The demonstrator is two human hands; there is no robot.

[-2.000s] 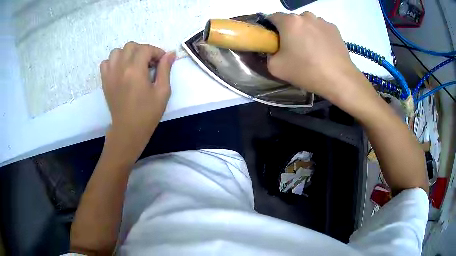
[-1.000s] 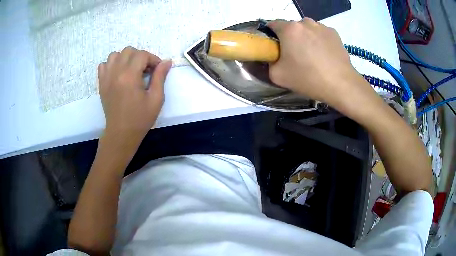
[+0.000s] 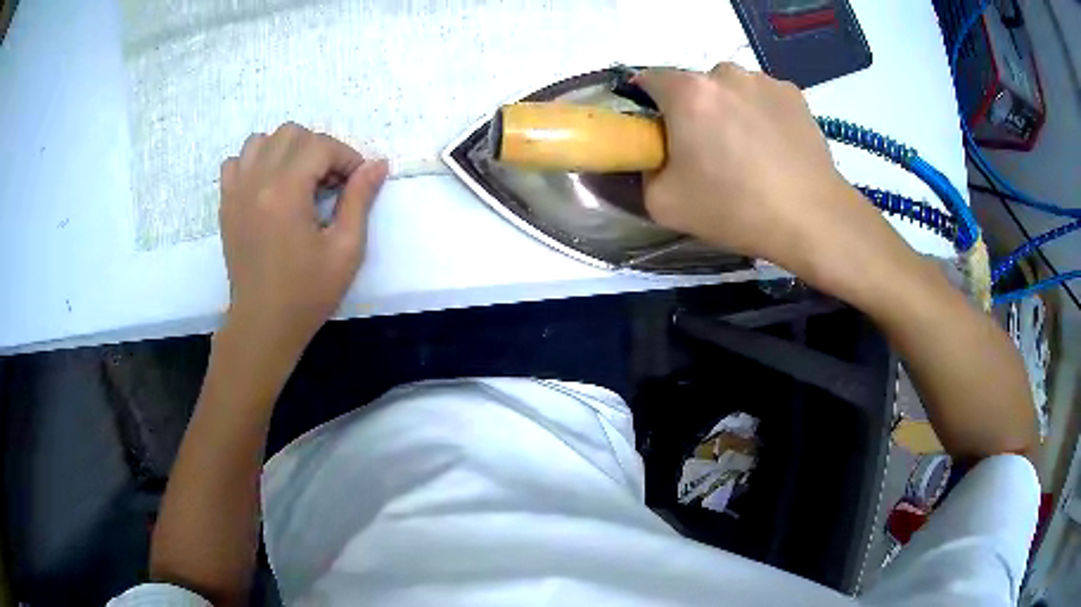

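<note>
A beige, coarsely woven fabric panel (image 3: 237, 83) lies on the white pressing table cover (image 3: 71, 237). My left hand (image 3: 290, 219) pinches the panel's near edge between thumb and index finger. A thin folded edge (image 3: 415, 170) shows between these fingertips and the iron's tip. My right hand (image 3: 741, 166) is closed around the yellow-brown wooden handle of the steam iron (image 3: 569, 202). The iron's metal body lies over the near edge of the cloth, tip pointing left, and hides the fabric beneath it.
A black rest pad (image 3: 806, 42) with a red mark lies beyond my right hand. Blue hoses (image 3: 913, 166) with coiled guards run right from the iron. A red and grey box (image 3: 1002, 83) is at the far right. Scraps (image 3: 721, 462) show in the dark space below the table.
The view has shifted, so more of the rest pad shows. My left fingertips are farther from the iron's tip, with a longer stretch of folded edge between them. Both hands keep their grips.
</note>
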